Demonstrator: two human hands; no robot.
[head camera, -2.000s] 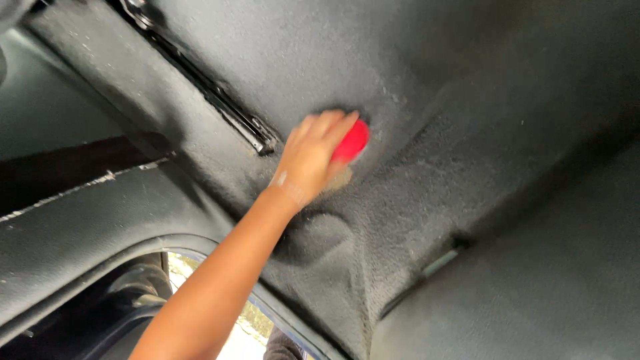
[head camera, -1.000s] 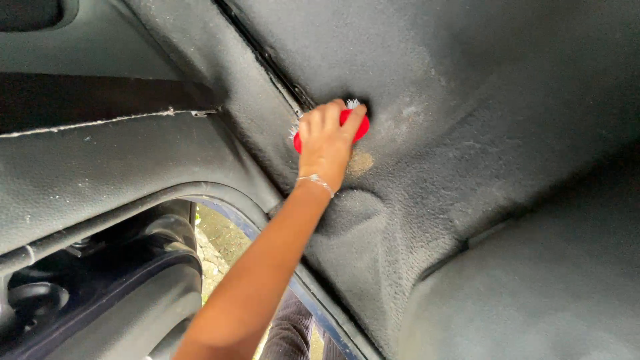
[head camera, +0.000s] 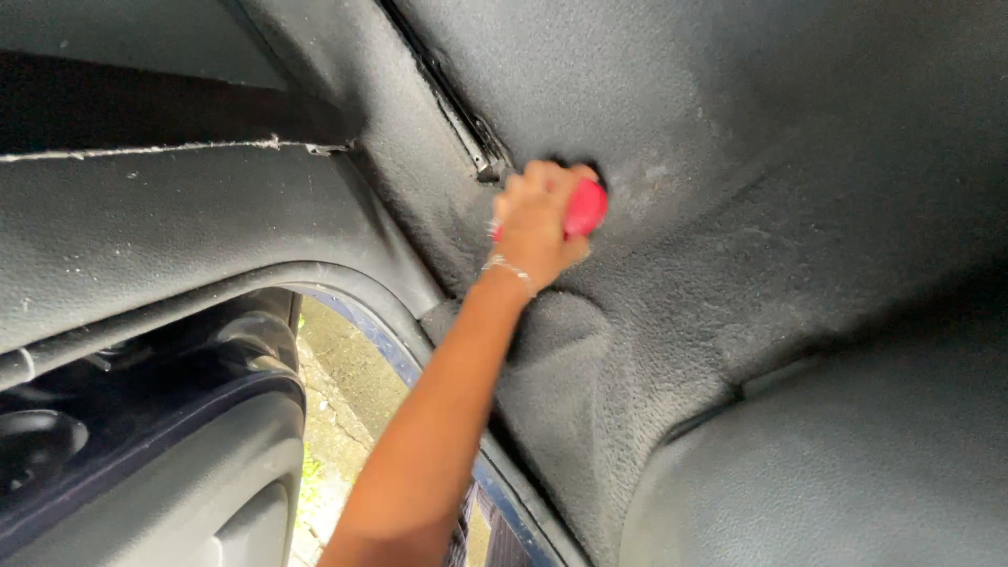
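Note:
My left hand (head camera: 543, 216), with a thin bracelet at the wrist, is closed around a red hand-held scrub brush (head camera: 586, 208). The hand is slightly blurred, and its fingers cover much of the brush. Just below the end of a black metal seat rail (head camera: 484, 157), the brush lies against the dark textured floor covering (head camera: 669, 181) of a car. The bristles are mostly hidden in this view. My right hand is out of view.
A grey door sill panel (head camera: 197, 205) and a curved rubber door seal (head camera: 315, 272) lie at the left. Beyond them is an open car door (head camera: 228, 480). A smooth dark panel (head camera: 850, 465) fills the lower right, and a raised floor bulge (head camera: 563, 323) sits beside my wrist.
My left hand stays on the brush near the rail's end. Since a second ago, the brush has shifted slightly away from the rail, and the white bristles seen then are now mostly hidden.

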